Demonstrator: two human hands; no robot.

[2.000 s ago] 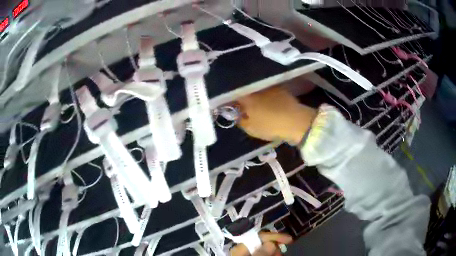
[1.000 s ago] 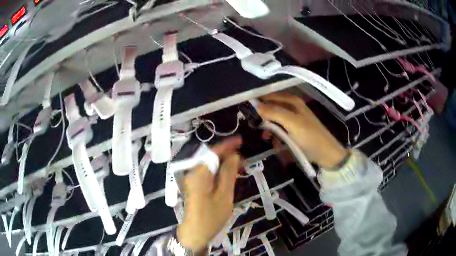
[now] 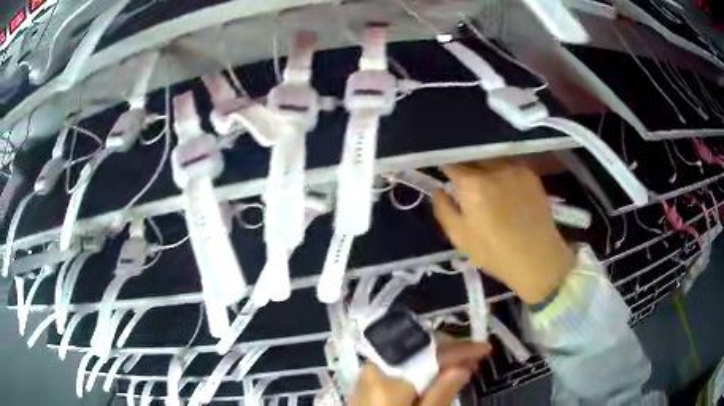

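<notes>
My left hand (image 3: 417,379) is at the bottom of the head view, partly cut off by the edge. It holds a white smartwatch (image 3: 397,336) with its square black screen facing up. My right hand (image 3: 508,226) reaches under the front edge of a shelf, onto the tier below. Its fingers are curled over a second strapped smartwatch (image 3: 573,213). White band ends stick out on both sides of the hand, and the watch body is hidden. A looped white cable (image 3: 406,197) lies just left of the right hand.
Several white strapped watches (image 3: 371,91) hang over the shelf's front edge (image 3: 444,155), with cables attached. One watch (image 3: 517,106) lies across the shelf above my right hand. More bands hang from lower tiers. Pink watches (image 3: 681,218) and another rack stand at the right.
My left hand has moved down, away from the shelf, and its watch now shows its screen. My right hand is further over the tier, with its watch lying more level. The view has shifted left.
</notes>
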